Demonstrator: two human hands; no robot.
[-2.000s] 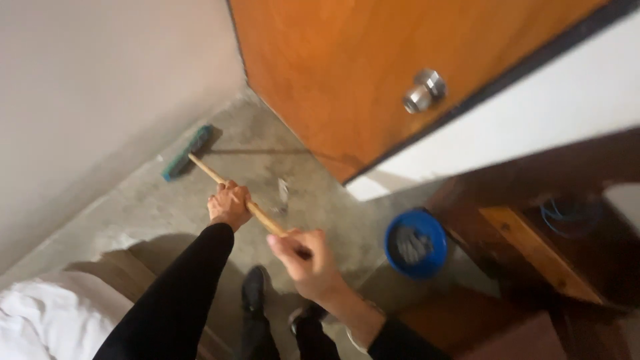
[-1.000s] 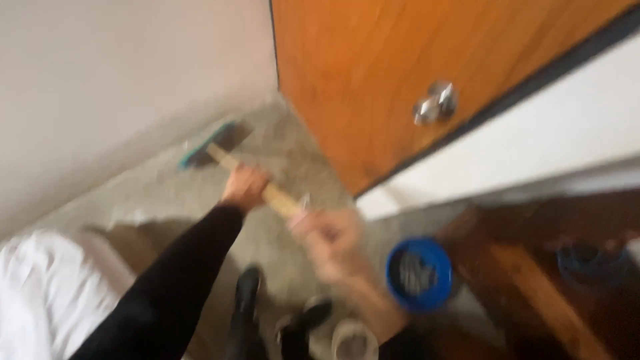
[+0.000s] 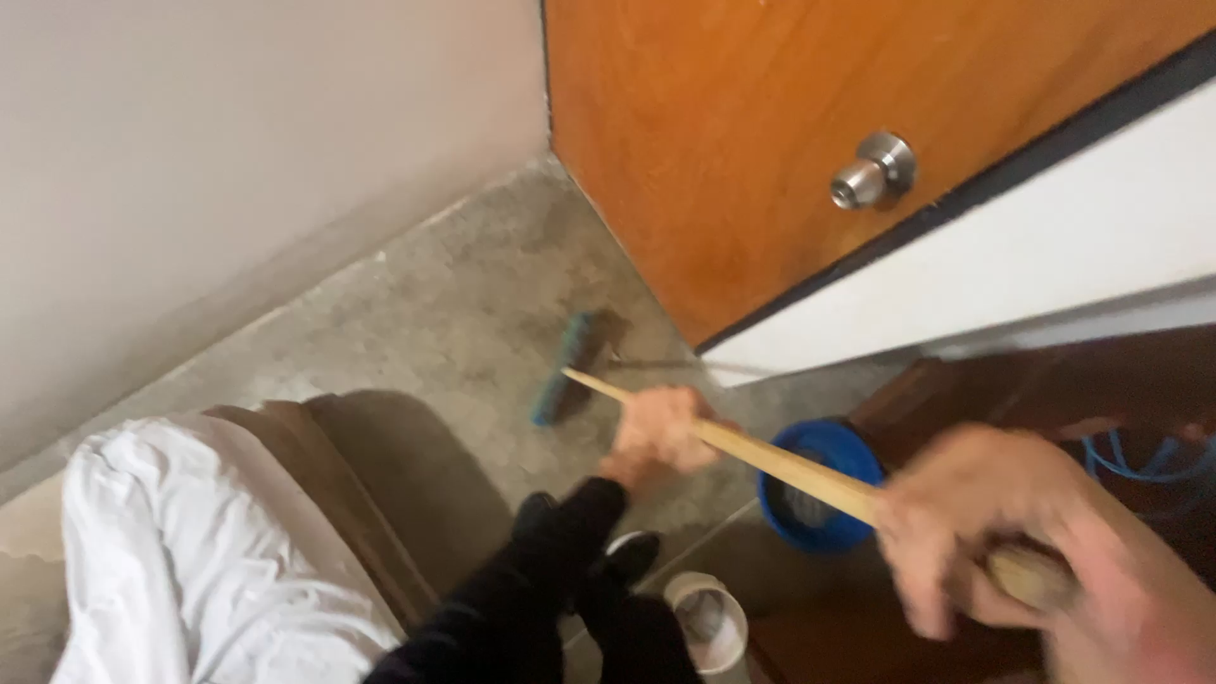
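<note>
A push broom with a green-blue head (image 3: 562, 369) rests on the concrete floor, left of the door's lower corner. Its wooden handle (image 3: 788, 465) slants up toward me to the right. Around the lower part of the handle my left hand (image 3: 665, 429) is closed, below a black sleeve. My right hand (image 3: 978, 522), blurred, grips the handle near its rounded top end. Under the handle, between my hands, stands a blue plastic basin (image 3: 771, 508) with something greyish inside.
An orange-brown wooden door (image 3: 722, 142) with a metal knob (image 3: 874, 171) stands ahead, beside a pale wall (image 3: 237, 142). White cloth (image 3: 209, 541) lies over something brown at lower left. A white bucket (image 3: 731, 646) sits by my black shoes. Dark wooden furniture (image 3: 1045, 380) is at right.
The broom head has moved from near the left wall across the floor to the right, toward the door's lower corner. Both hands have moved right with the handle, still gripping it.
</note>
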